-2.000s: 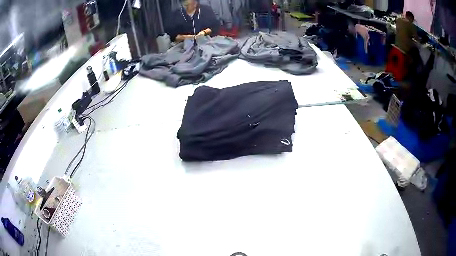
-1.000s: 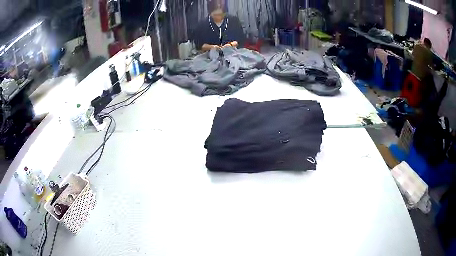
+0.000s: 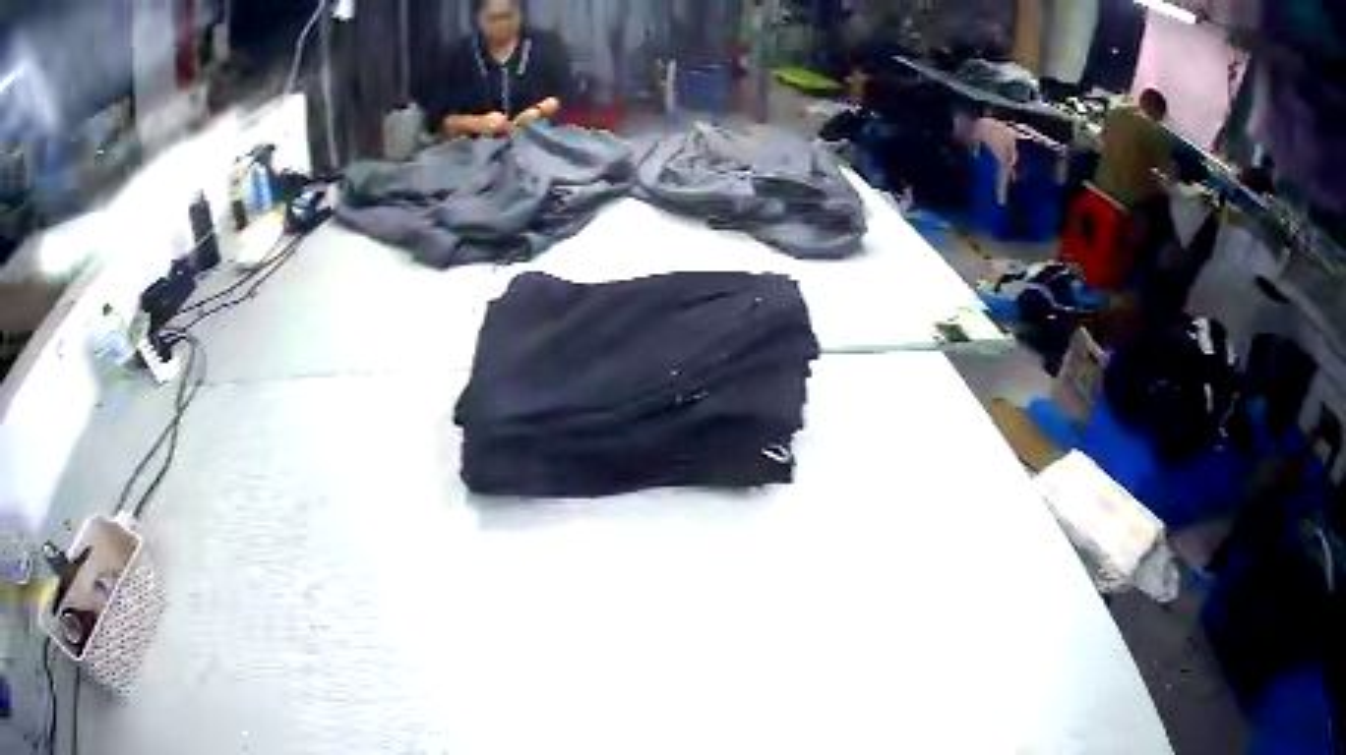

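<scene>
A black folded garment stack (image 3: 635, 384) lies flat in the middle of the white table (image 3: 591, 620), with a small white mark near its right front corner. Neither my left hand nor my right hand is in view. Nothing touches the stack.
Grey garments (image 3: 487, 192) lie crumpled at the table's far end, before a person (image 3: 502, 74) with both hands raised. A white basket (image 3: 118, 612) and black cables (image 3: 177, 406) line the left. Another person (image 3: 1137, 148) is by a red stool (image 3: 1095, 236). A white bundle (image 3: 1107, 516) lies beyond the right edge.
The view has swung right, then left, so everything shifts in the picture. The small dark curved thing at the bottom edge two seconds ago is out of view. The black stack looks unmoved on the table.
</scene>
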